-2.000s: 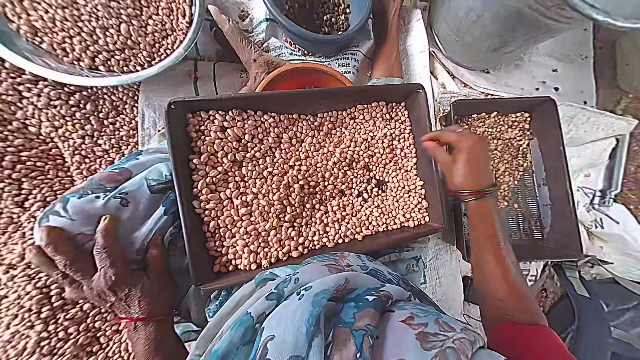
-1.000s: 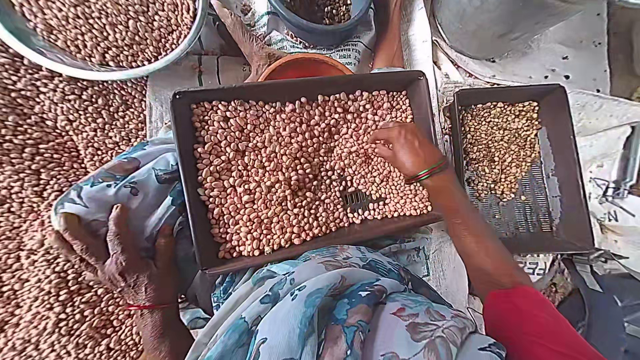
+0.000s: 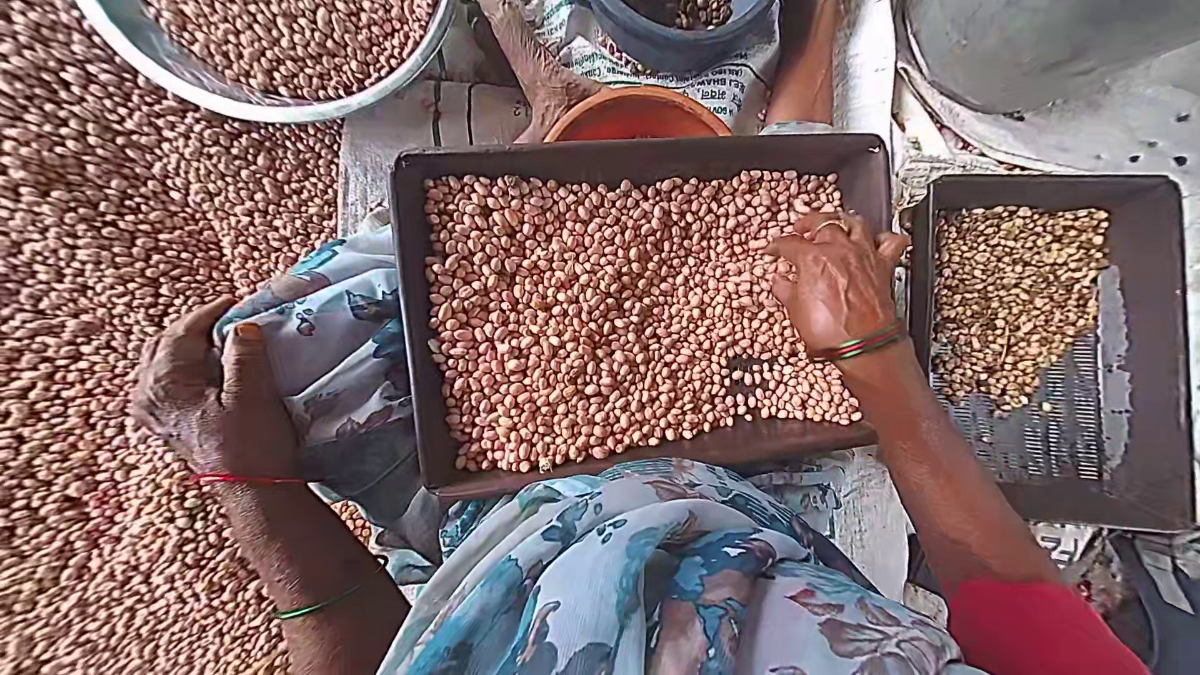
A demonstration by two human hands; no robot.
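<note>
A dark rectangular sieve tray rests on my lap, spread with shelled peanuts; its slotted bottom shows through a small gap at the lower right. My right hand, with bangles at the wrist, is over the tray's right side, fingers bent down among the nuts; whether it pinches any is hidden. My left hand rests on my cloth-covered knee at the left, holding nothing visible, with a red thread at the wrist. A second dark sieve tray on the right holds smaller, yellowish-brown pieces.
A large heap of peanuts covers the left side. A pale basin of peanuts stands at the upper left. Beyond the tray are an orange bowl, a blue tub and bare feet on printed sacks. A grey metal vessel is at the upper right.
My right hand was at the tray's right rim two seconds ago, then reached in over the nuts; now it is back nearer the right rim. The slotted gap in the nuts has changed shape.
</note>
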